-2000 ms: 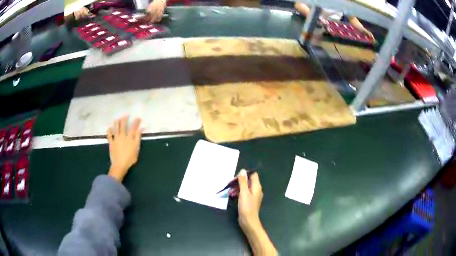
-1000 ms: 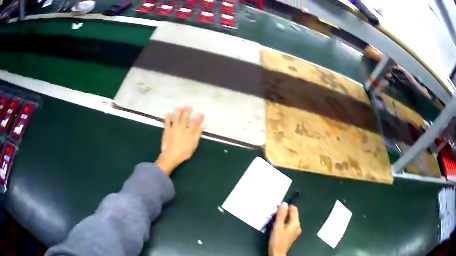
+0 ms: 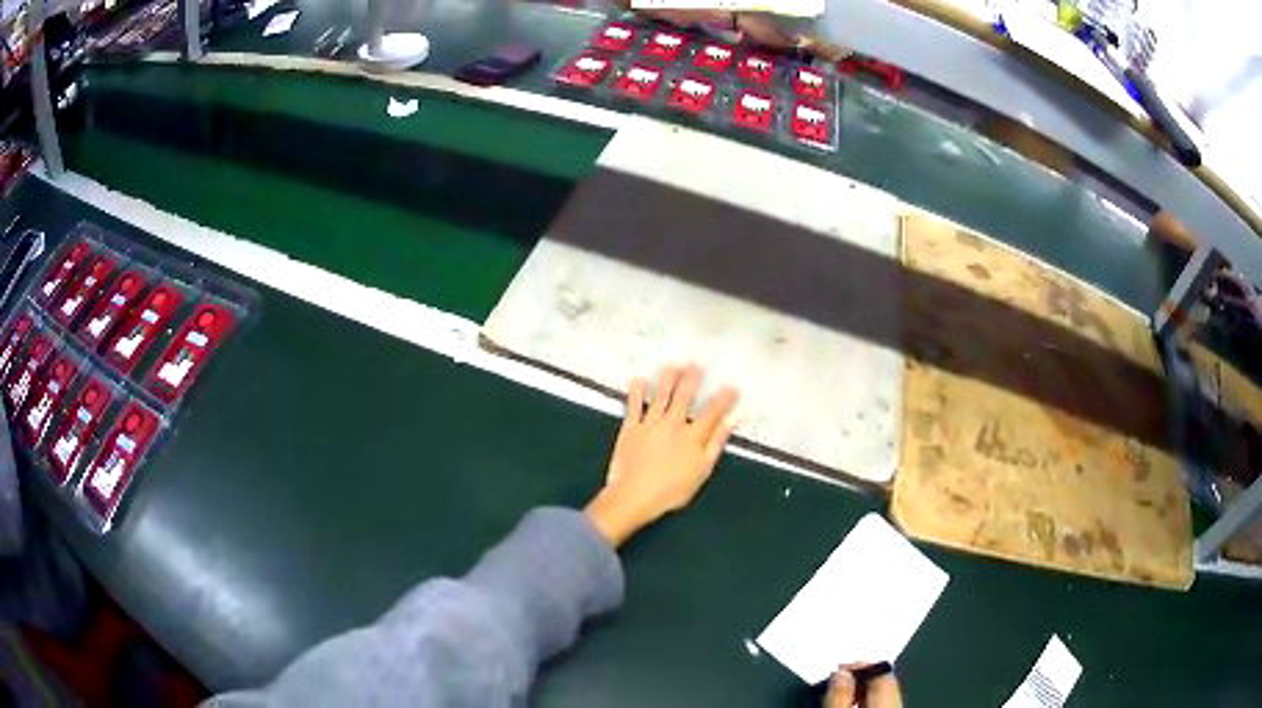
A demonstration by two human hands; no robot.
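Note:
My left hand (image 3: 667, 450) lies spread on the near edge of the white board (image 3: 775, 311), holding nothing. A white label sheet (image 3: 861, 598) lies on the dark green bench. My right hand (image 3: 861, 687) is at the sheet's near edge, cut off by the bottom of the picture. Its fingers are closed on a slim black tool (image 3: 872, 672) like tweezers; the tip cannot be made out. A smaller printed slip (image 3: 1046, 675) lies to the right, partly cut off.
A clear tray (image 3: 235, 311) of red units lies at the left of the bench. Another tray (image 3: 796, 134) lies across the green conveyor belt (image 3: 374, 208). The wooden board (image 3: 1038, 415) adjoins the white board. A metal post (image 3: 1193, 284) stands at the right.
The view has swung left, so the boards, sheet and slip sit further right and more of the left tray shows. The left hand remains at the white board's edge; the right hand remains by the sheet.

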